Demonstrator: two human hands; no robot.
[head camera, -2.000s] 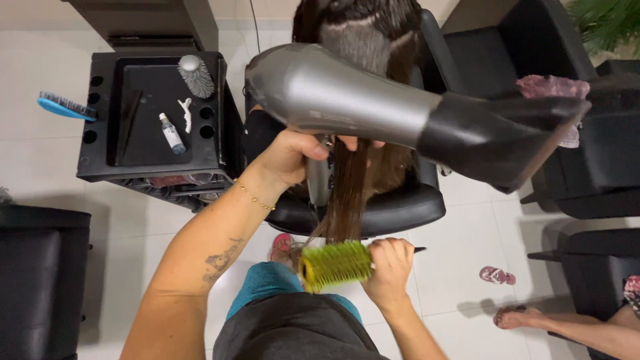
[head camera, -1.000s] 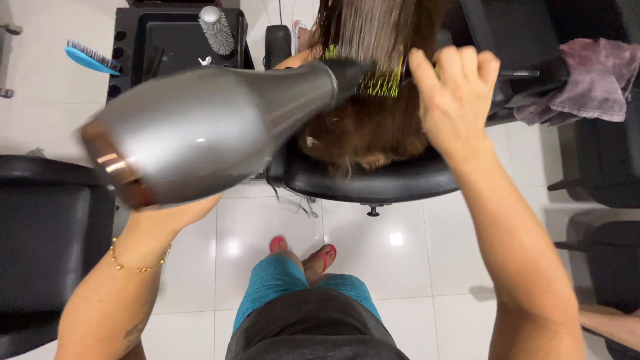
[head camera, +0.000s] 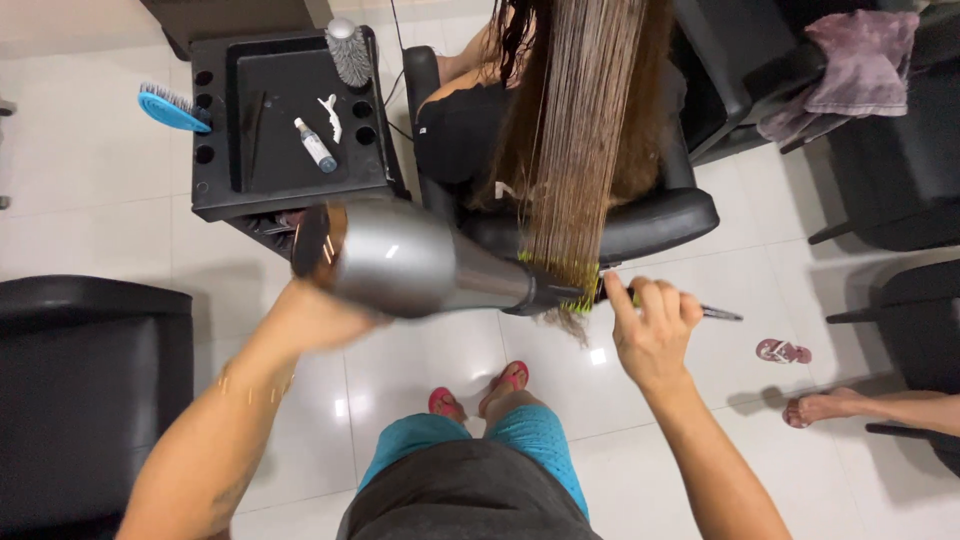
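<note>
My left hand (head camera: 322, 319), slightly blurred, grips a silver-grey hair dryer (head camera: 405, 259) whose handle is hidden. The dryer's black nozzle (head camera: 551, 292) points right, against the lower part of a stretched section of long brown hair (head camera: 581, 127). Under that section show the yellow-green bristles of a hairbrush (head camera: 581, 300). My right hand (head camera: 656, 326) is closed around the brush's dark handle, with a thin pointed tip sticking out to the right. The hair belongs to a person in black (head camera: 457, 139), seated in a black salon chair (head camera: 652, 225).
A black trolley (head camera: 214, 180) at the upper left carries a round brush (head camera: 349, 56), a small bottle (head camera: 315, 146), a white hair clip (head camera: 331, 118) and a blue brush (head camera: 169, 109). Black chairs (head camera: 82, 375) stand on both sides. Another person's foot (head camera: 817, 406) and a flip-flop (head camera: 784, 351) are at right.
The brush, near the chair back a second ago, is now lower, at the ends of the hair, which is drawn out straight. The dryer's nozzle has come down with it.
</note>
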